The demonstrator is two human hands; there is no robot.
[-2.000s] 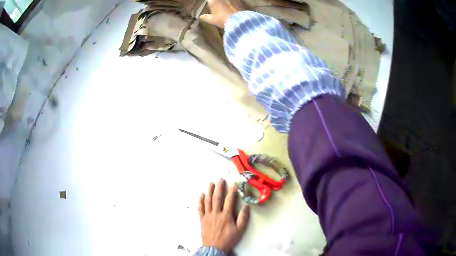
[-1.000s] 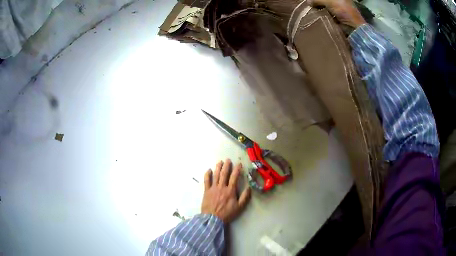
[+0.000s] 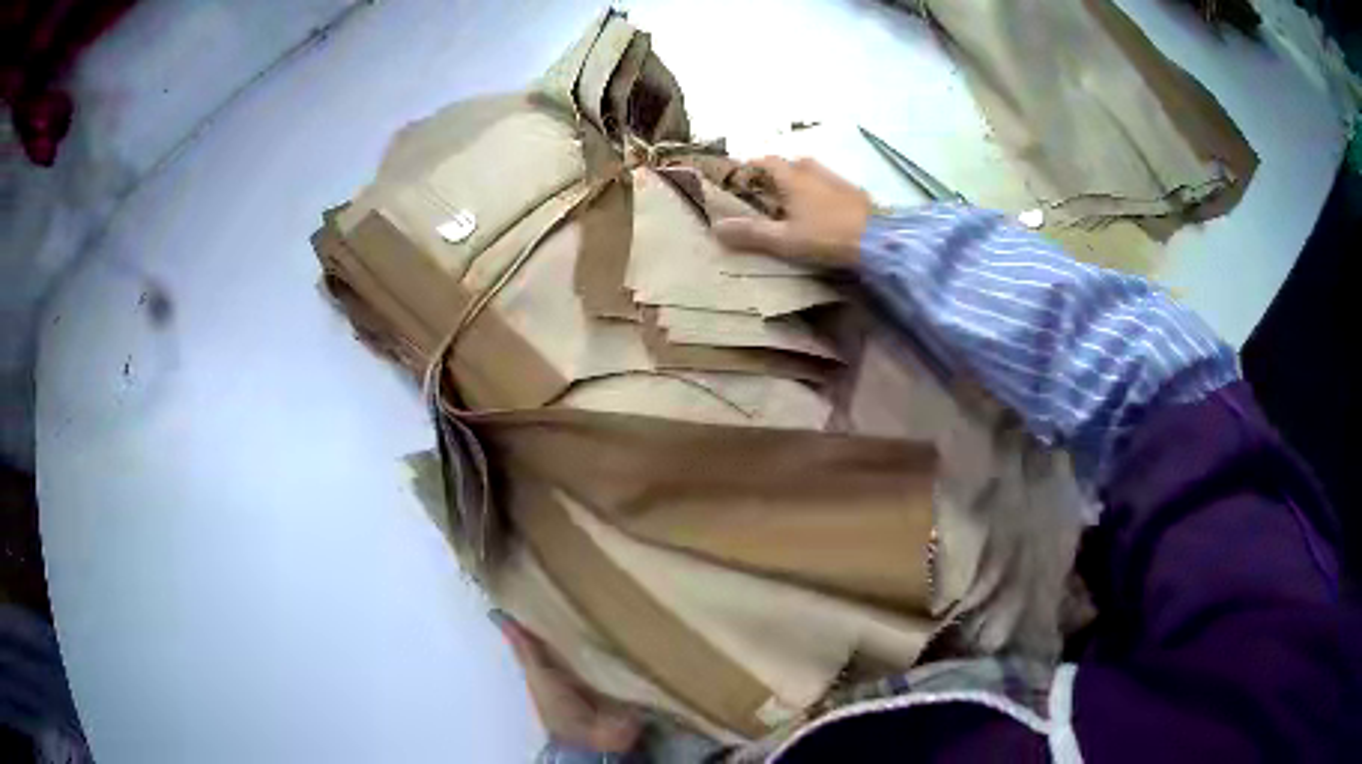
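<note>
A thick tied bundle of beige and brown panels point(image 3: 702, 493) lies in front of me, its lower end against my apron. A thin pale cord point(image 3: 501, 284) runs around it and is knotted near the top. My right hand point(image 3: 799, 214) grips the gathered cloth beside the knot. My left hand point(image 3: 560, 702) is at the bundle's lower left edge, partly under it, with its fingers mostly hidden. The shears' blade point(image 3: 908, 164) shows beyond my right sleeve; their handles are hidden.
Another beige-brown panel piece point(image 3: 1083, 97) lies at the upper right, with a pale cord along its end and a small white tag point(image 3: 1031, 218) beside it. The white table point(image 3: 224, 493) curves round on the left. Dark floor shows at the right.
The tied bundle now lies in front of me, where bare table and the shears were. My left hand has left the flat table for the bundle's edge. My right hand has moved onto the bundle.
</note>
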